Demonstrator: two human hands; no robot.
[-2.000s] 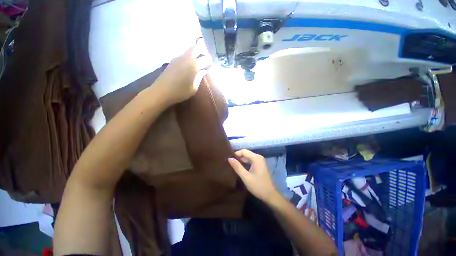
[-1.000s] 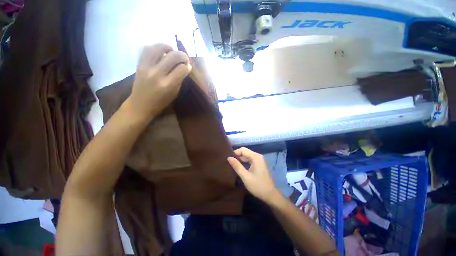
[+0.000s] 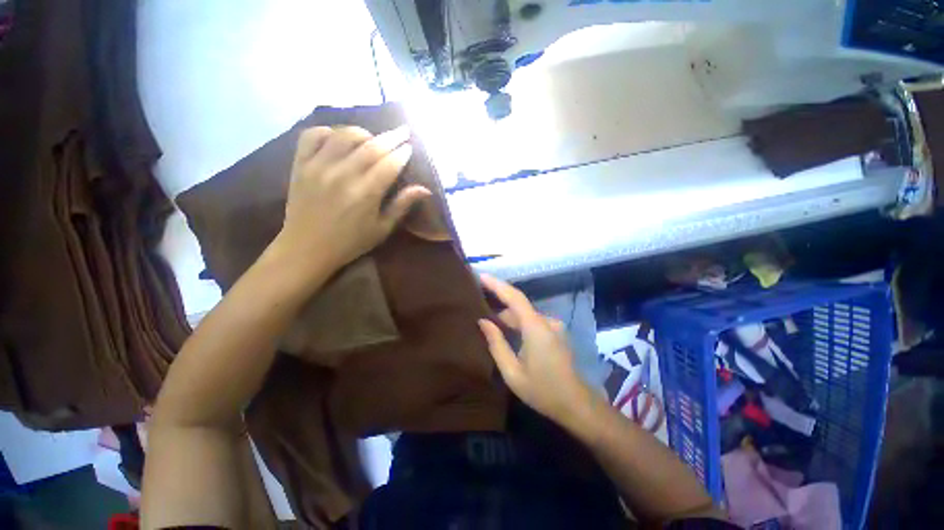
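A brown garment panel (image 3: 435, 300) lies on the white table left of the needle area and hangs over the front edge toward my lap. A duller tan-brown pocket piece (image 3: 347, 311) shows on it. My left hand (image 3: 347, 192) lies on the upper part of the panel near its right edge, fingers bent, thumb apart; a lighter folded bit shows by the thumb. My right hand (image 3: 530, 352) holds the panel's right edge between thumb and fingers, lower down at the table's front edge. The presser foot area (image 3: 497, 88) is right of the panel, partly lost in glare.
A thick stack of brown cut panels (image 3: 83, 248) drapes at left. The sewing machine's white head (image 3: 642, 41) is above right. A brown scrap (image 3: 818, 135) lies on the bed at right. A blue basket (image 3: 688, 311) with mixed scraps stands lower right. Red scissors handles (image 3: 649, 409) show beside it.
My left hand has come down from the panel's raised upper corner and now rests flatter on the cloth. The panel's top lies more spread out. My right hand stays at the edge. The view has shifted.
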